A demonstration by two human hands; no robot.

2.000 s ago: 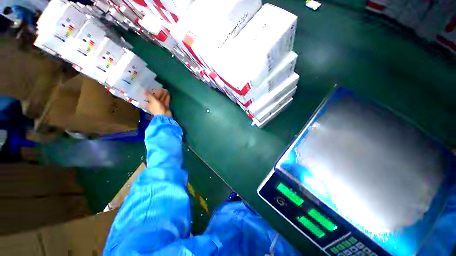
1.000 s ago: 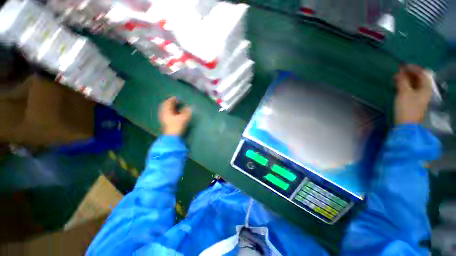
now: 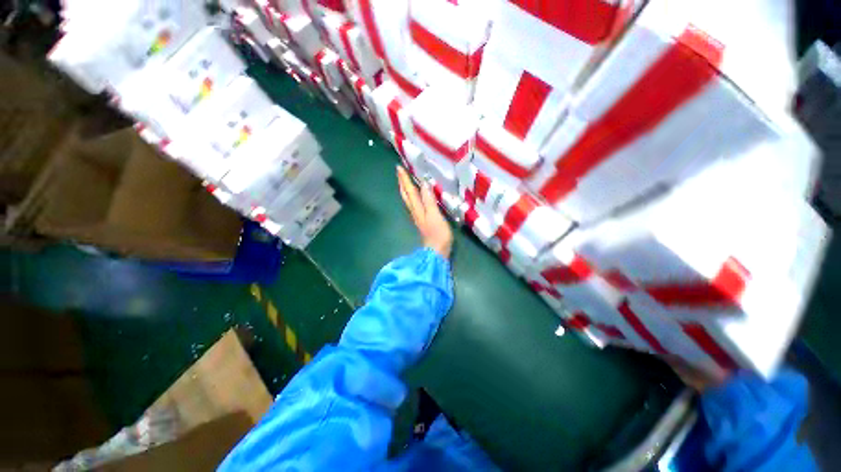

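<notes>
White product boxes with red bands (image 3: 516,106) stand in tall stacked rows from the upper middle to the right. My left hand (image 3: 428,217) lies along the near side of these stacks, fingers stretched out and close to the lower boxes. It grips nothing that I can see. My right hand (image 3: 705,373) is at the near right end of the stacks, low down. Its fingers are blurred and partly hidden by the boxes, so its grip cannot be told. Both sleeves are bright blue.
Another stepped row of white boxes (image 3: 221,124) with coloured labels stands at the left bench edge. Brown cartons (image 3: 152,198) are on the floor at left, near yellow-black tape (image 3: 281,323). A silvery curved edge (image 3: 659,433) shows at lower right, beside my right sleeve.
The red-banded stacks now fill the upper right, where the scale was; its displays are out of view. My left hand has come to their near side, my right hand to their near end.
</notes>
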